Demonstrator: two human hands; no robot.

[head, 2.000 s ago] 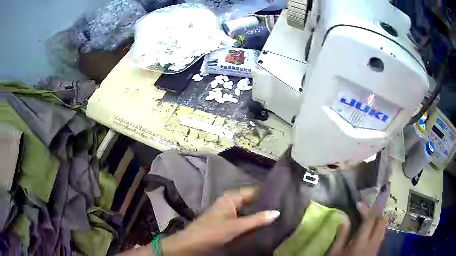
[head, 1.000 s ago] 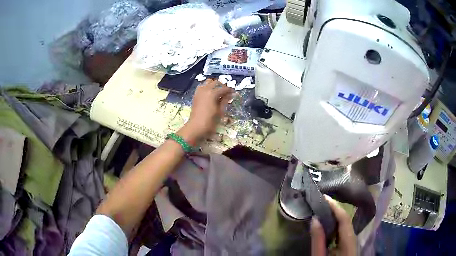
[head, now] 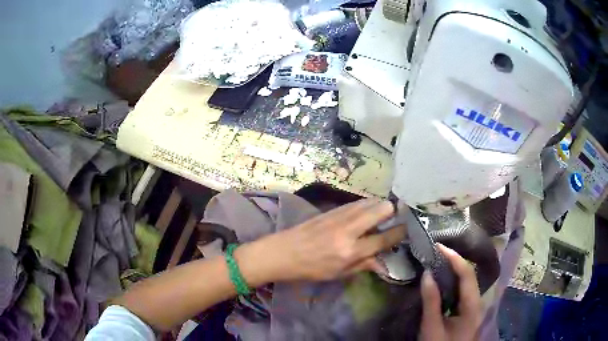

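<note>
The grey-brown garment (head: 257,212) lies bunched over my lap and around the machine arm. A dark strip of it (head: 420,243) rises to the needle area under the white JUKI head (head: 480,120). The rounded metal arm end (head: 400,265) shows below the head. My left hand (head: 340,243), with a green bracelet, reaches in from the left, its fingertips at the strip under the head. Whether it holds a white piece is hidden. My right hand (head: 453,296) pinches the dark strip between thumb and fingers, just right of the arm end.
Small white pieces (head: 291,100) lie on the black patch of the table (head: 150,126). Behind them are a printed packet (head: 308,70), a dark flat pad (head: 237,93) and a bulging bag of white pieces (head: 240,43). Grey and green work (head: 60,220) is heaped at left. A control panel (head: 590,166) is far right.
My left hand reached to the white pieces one second ago and has now come back to the strip under the head. My right hand still holds the strip.
</note>
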